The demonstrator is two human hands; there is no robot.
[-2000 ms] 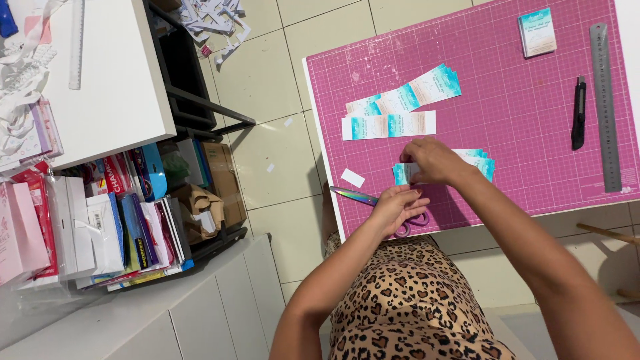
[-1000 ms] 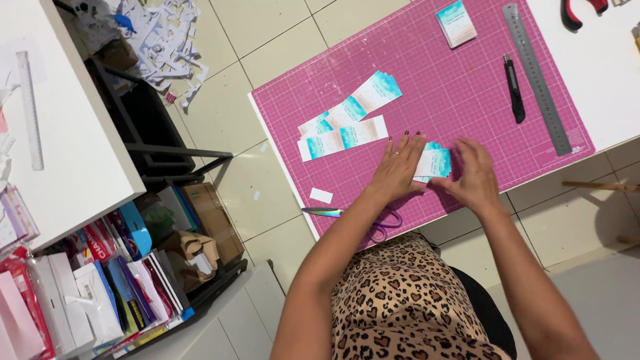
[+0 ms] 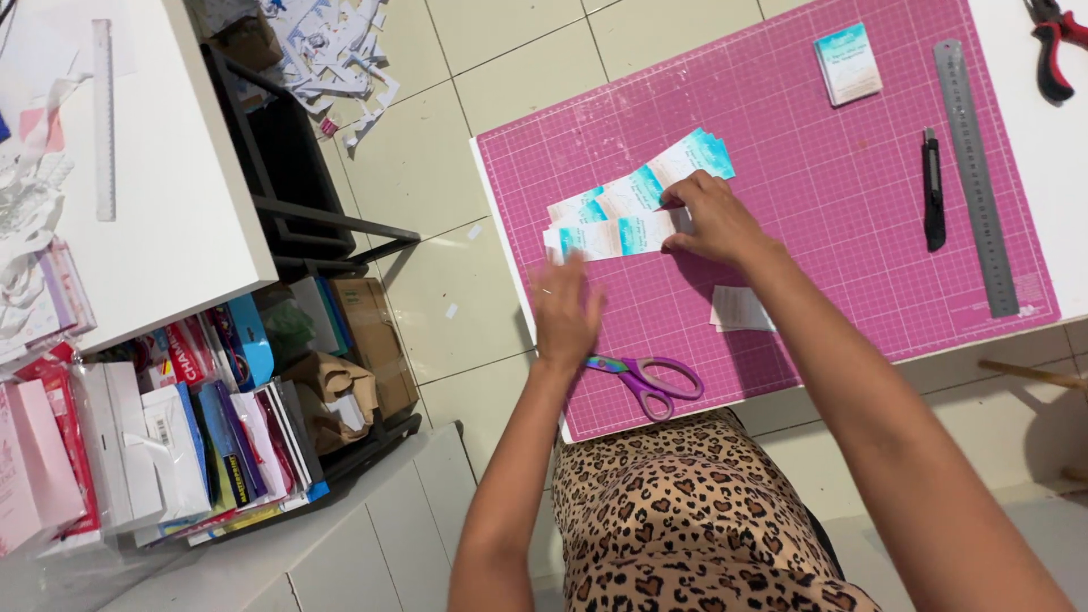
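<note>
On a pink cutting mat (image 3: pixel 824 221) lie fanned printed card strips (image 3: pixel 642 183), with one more printed strip (image 3: pixel 608 238) along their lower edge. The fingers and thumb of my right hand (image 3: pixel 714 217) are around this strip's right end. My left hand (image 3: pixel 565 310), blurred, is just below its left end, fingers apart. Purple-handled scissors (image 3: pixel 654 382) lie by my left wrist. A small pile of pale cards (image 3: pixel 739 308) lies partly behind my right forearm. A neat stack of printed cards (image 3: pixel 848 64) sits near the mat's far edge.
A black utility knife (image 3: pixel 933 191) and a steel ruler (image 3: pixel 976 178) lie at the mat's right side. Red-handled pliers (image 3: pixel 1056 55) are beyond it. At left, a white desk (image 3: pixel 170 170) holds a clear ruler (image 3: pixel 104 119); paper scraps (image 3: pixel 336 51) are heaped beside it.
My hands have left the cards near the mat's front edge. My right hand has moved to the strips farther back, and my left hand has moved left, toward their left end.
</note>
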